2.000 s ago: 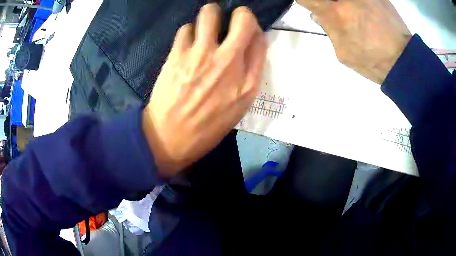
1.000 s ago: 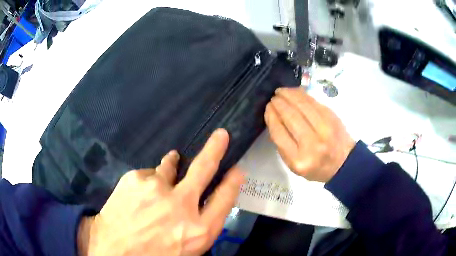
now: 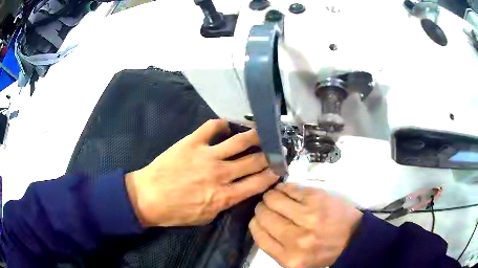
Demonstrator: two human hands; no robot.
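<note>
The black bag panel (image 3: 136, 120) lies left of the needle area and runs down to the bottom of the picture. My left hand (image 3: 202, 175) lies on it, palm down, fingers spread and reaching under the grey curved guard (image 3: 264, 89). My right hand (image 3: 304, 225) has its fingers curled and pinches the panel's edge just below the guard's tip. The white sewing machine head (image 3: 304, 47) stands in front. The guard and my fingers hide the needle and most of the seam edge.
Thread snips (image 3: 414, 201) with reddish handles and a black cord lie right of my right hand. A dark control box (image 3: 437, 149) is at the right. Grey and black fabric pieces (image 3: 44, 39) lie at the upper left.
The view has moved closer to the machine head. The panel has turned and shifted downward. My left hand has moved up beside the needle area, close to my right hand.
</note>
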